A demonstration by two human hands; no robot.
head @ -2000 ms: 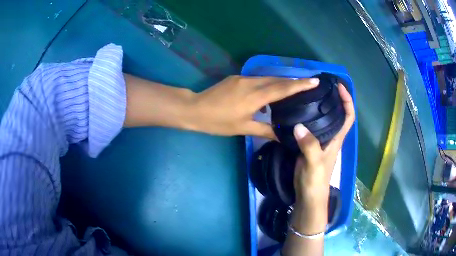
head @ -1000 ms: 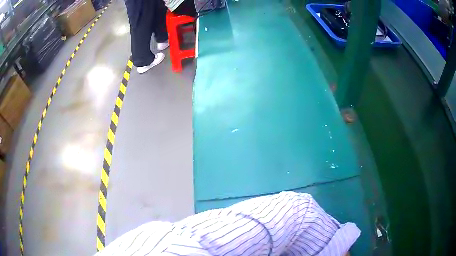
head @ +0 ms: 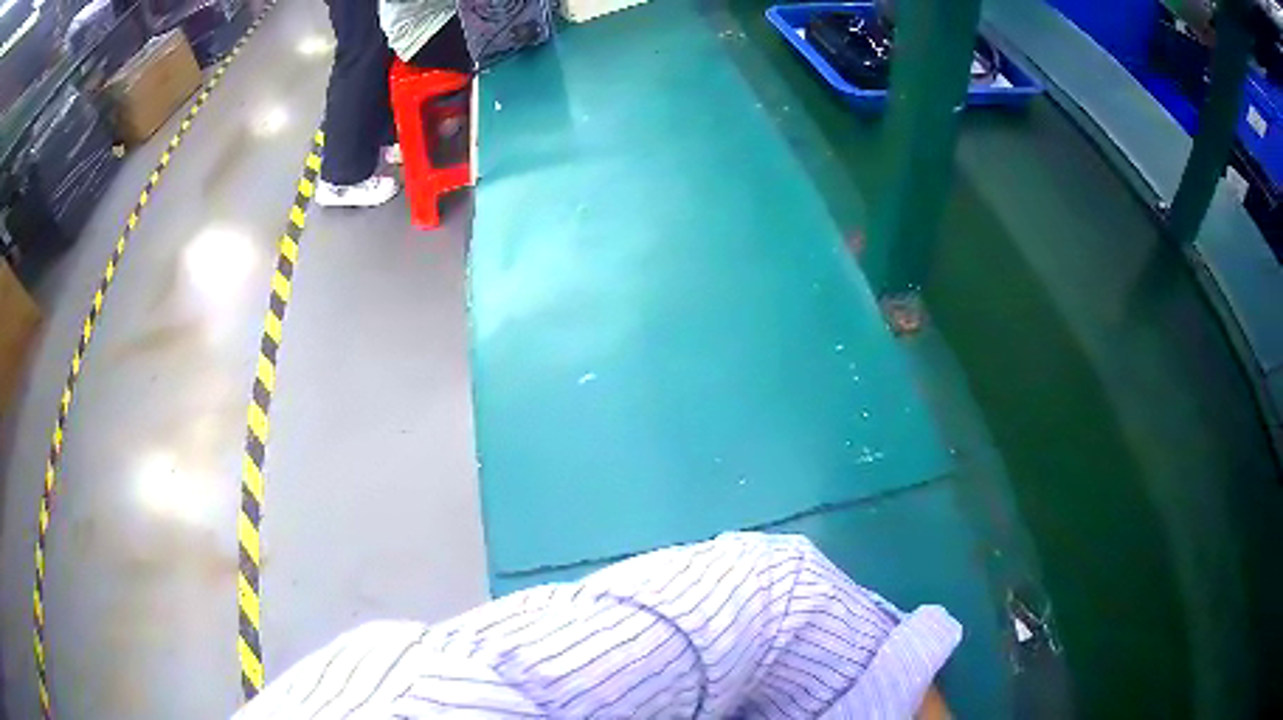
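Note:
A blue tray (head: 1002,96) lies on the green conveyor belt (head: 1041,408) at the upper right, partly hidden behind a green post. A black item (head: 849,45) lies in it, too small and covered to tell more. My left sleeve, striped, crosses the bottom of the view, with a small bit of skin at its cuff near the lower edge. My left hand is cut off by the bottom edge. My right hand is out of the picture.
A teal ledge (head: 661,281) runs forward beside the belt. A green post (head: 915,169) stands at the belt's edge. A person sits on a red stool (head: 433,141) at upper left. Yellow-black tape marks the grey floor. Blue bins (head: 1147,71) are at upper right.
The view has swung from the hands on the headphones to the ledge and floor; both hands have left the picture. Since one second ago the tray and stool have shifted slightly left in view.

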